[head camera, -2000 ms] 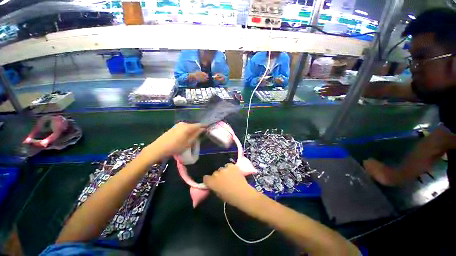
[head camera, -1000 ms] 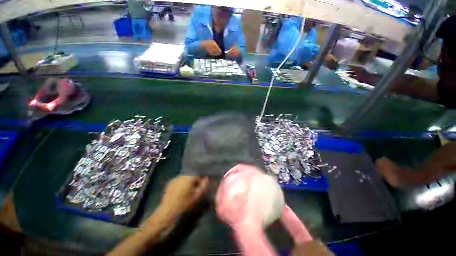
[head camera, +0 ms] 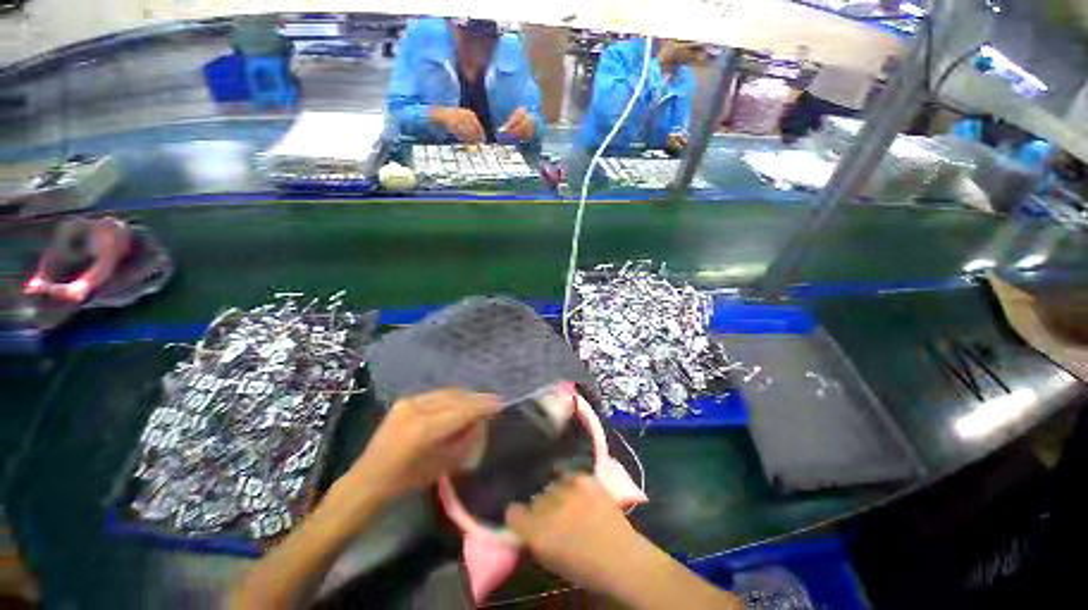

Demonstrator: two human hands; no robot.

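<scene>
The pink headphones (head camera: 486, 554) lie in front of me, band and pointed projections towards me, cups at the far end. A dark grey bag (head camera: 471, 348) lies flat beyond them, its near edge over the cups, which are partly hidden. My left hand (head camera: 432, 439) grips the bag's near edge at the left cup. My right hand (head camera: 558, 521) is closed on the headband; its fingertips are blurred. A white cable (head camera: 581, 215) hangs from above, passing beside the right heap of circuit boards (head camera: 650, 340).
A heap of wired boards (head camera: 239, 417) fills a blue tray at left. A grey tray (head camera: 823, 411) stands at right, a blue bin (head camera: 835, 566) below. Another pink headset (head camera: 102, 256) lies on the belt at far left. Two people in blue smocks sit opposite.
The headphones were lifted and turned close to me, and are now down at the bag's near edge. My left hand has taken the bag. The person at right has mostly left the view.
</scene>
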